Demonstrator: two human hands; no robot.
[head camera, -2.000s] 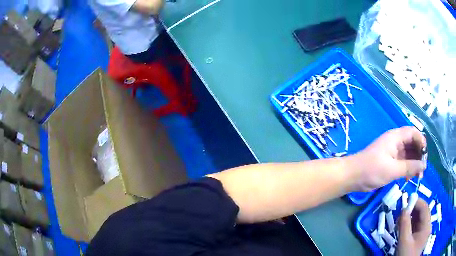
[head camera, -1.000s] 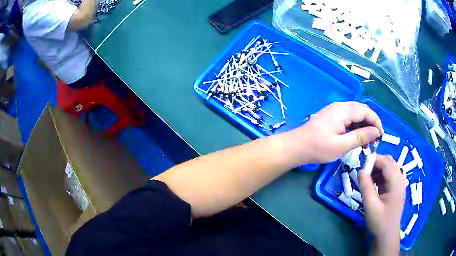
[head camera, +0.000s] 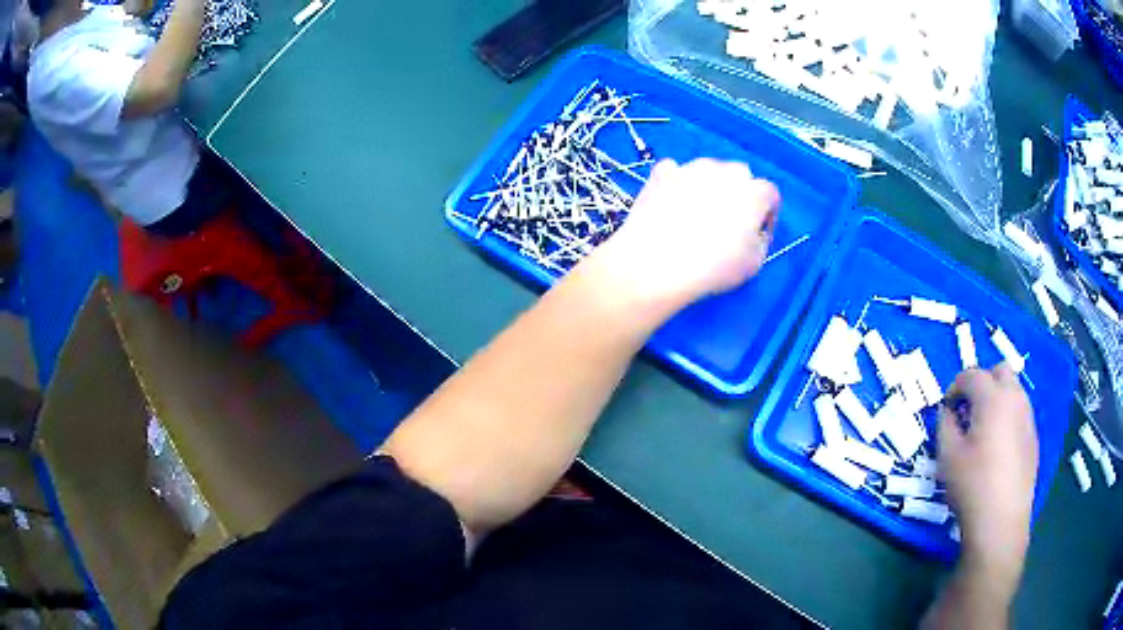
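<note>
My left hand is over the left blue tray, its fingers closed on a leaded core whose thin wire sticks out to the right. A tangled heap of leaded cores lies at that tray's left end. My right hand is low in the right blue tray, fingers curled down with something dark at the fingertips; whether it grips a piece is unclear. White sleeves lie loose around it, some with wire showing.
A clear bag of white sleeves lies behind the trays, a dark slim bar left of it. A blue tray of white pieces is at the right edge. At left are an open cardboard box, a red stool and another person.
My hands, together over the right tray before, are now apart. My left hand has moved left over the core tray; my right hand has lowered among the sleeves. The view has shifted.
</note>
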